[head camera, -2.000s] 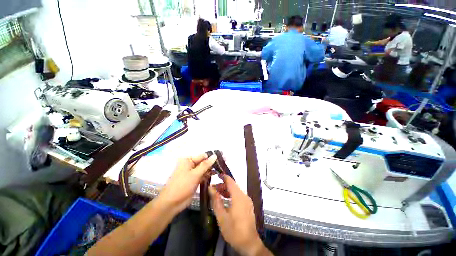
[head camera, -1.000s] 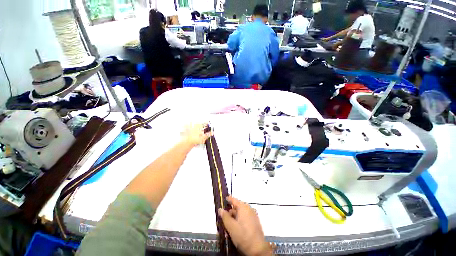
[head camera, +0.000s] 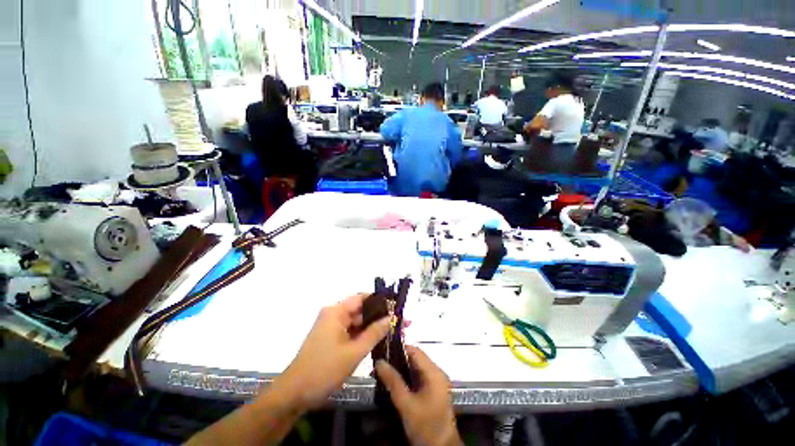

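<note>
A dark brown zipper with a gold line down its middle is held upright above the front of the white table. My left hand grips its upper part with thumb and fingers. My right hand grips it lower down. The top end looks folded or split into two dark pieces. The lower end is hidden behind my right hand. The sewing head stands to the right, with the presser foot area at its left end. Nothing I hold is under the foot.
Scissors with yellow and green handles lie below the sewing head. Waiting zippers curl over a blue sheet at left. Brown strips lie beside another machine. A measuring tape runs along the front edge. Several people work behind.
The zipper was stretched flat along the table a second ago. Now it is lifted and gathered, with my left hand drawn back close to my right. The camera view has tilted upward.
</note>
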